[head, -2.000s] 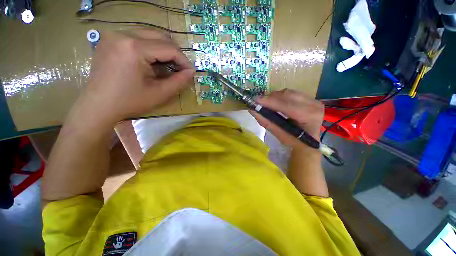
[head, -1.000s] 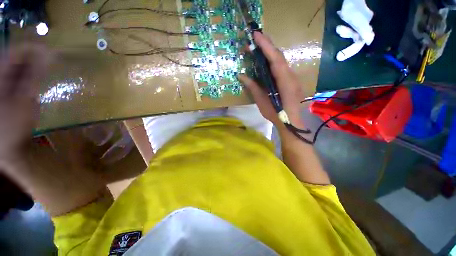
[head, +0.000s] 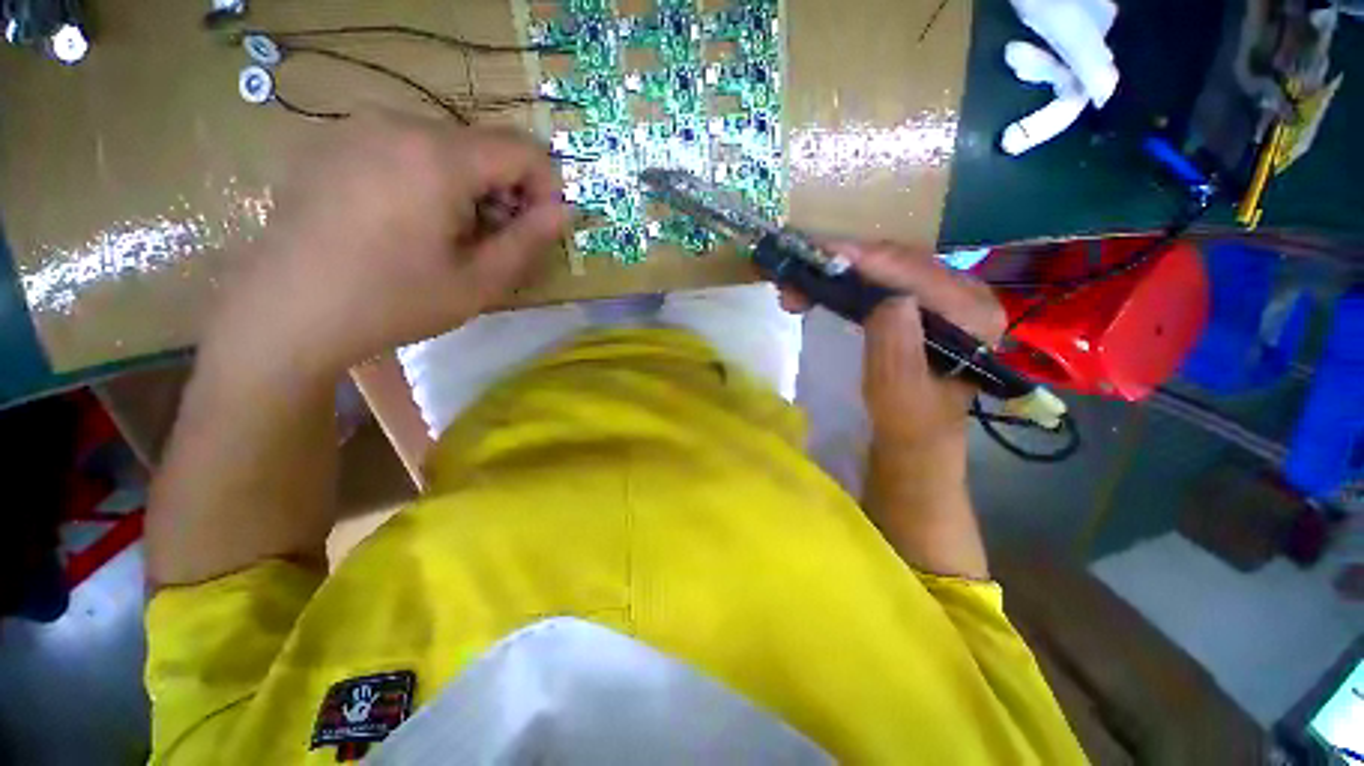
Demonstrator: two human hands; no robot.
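Observation:
The green and silver PCB panel (head: 666,90) lies on the brown sheet ahead of me. My right hand (head: 898,307) grips the black handle of the soldering iron (head: 838,287); its metal shaft points up-left over the panel's lower part. My left hand (head: 397,225) is slightly blurred, at the panel's left edge, with fingertips pinched together around something small and dark, likely a lead wire; its shape is mostly hidden. Thin black lead wires (head: 397,71) run left from the panel to round white-ringed parts (head: 257,84).
A dark bundle with a white disc (head: 69,44) lies at the far left. A crumpled white glove (head: 1065,72) lies right of the brown sheet (head: 875,90). A blue-handled tool (head: 1179,159) is beyond it. A red stool (head: 1144,326) and blue bins (head: 1328,412) are below the bench edge.
My left hand has come back from the far left to the panel's left edge, fingers pinched. The soldering iron has swung from the panel's upper part to its lower part.

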